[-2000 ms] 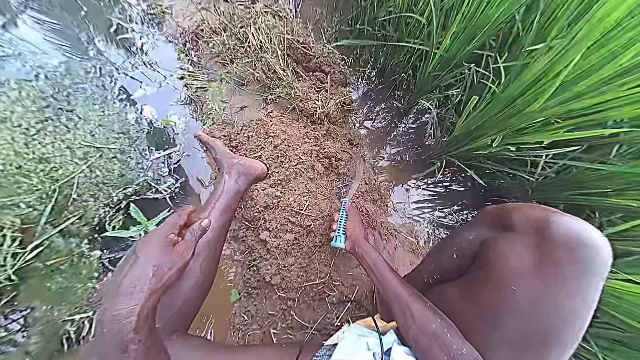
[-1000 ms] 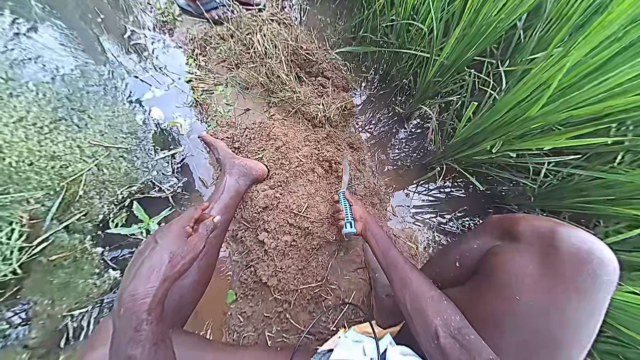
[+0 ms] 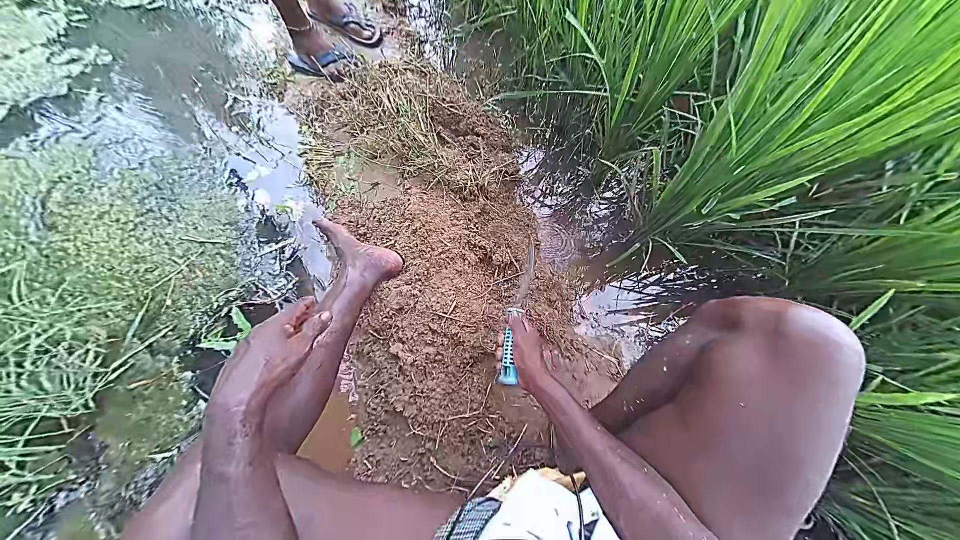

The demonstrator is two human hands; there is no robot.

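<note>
In my right hand (image 3: 529,352) is the blue-green plastic handle of a bladed hand tool (image 3: 509,358), perhaps a sickle or knife. Its narrow, slightly curved metal blade points away from me over a low ridge of brown, crumbly soil (image 3: 439,300). My left hand (image 3: 274,349) rests against my left leg, its fingers loosely bent, and no object shows in it. The bare left foot (image 3: 360,251) lies at the left edge of the soil. My right knee (image 3: 780,352) is bent up beside the right forearm.
Dry cut grass (image 3: 420,127) covers the far part of the ridge. Another person's feet in sandals (image 3: 326,56) stand at its far end. Tall green grass-like plants (image 3: 750,150) rise from muddy water on the right. Water with floating green growth (image 3: 127,240) lies on the left.
The other person's sandalled feet have come into fuller view at the top. My left hand has shifted slightly along my leg. The bladed tool stays in my right hand.
</note>
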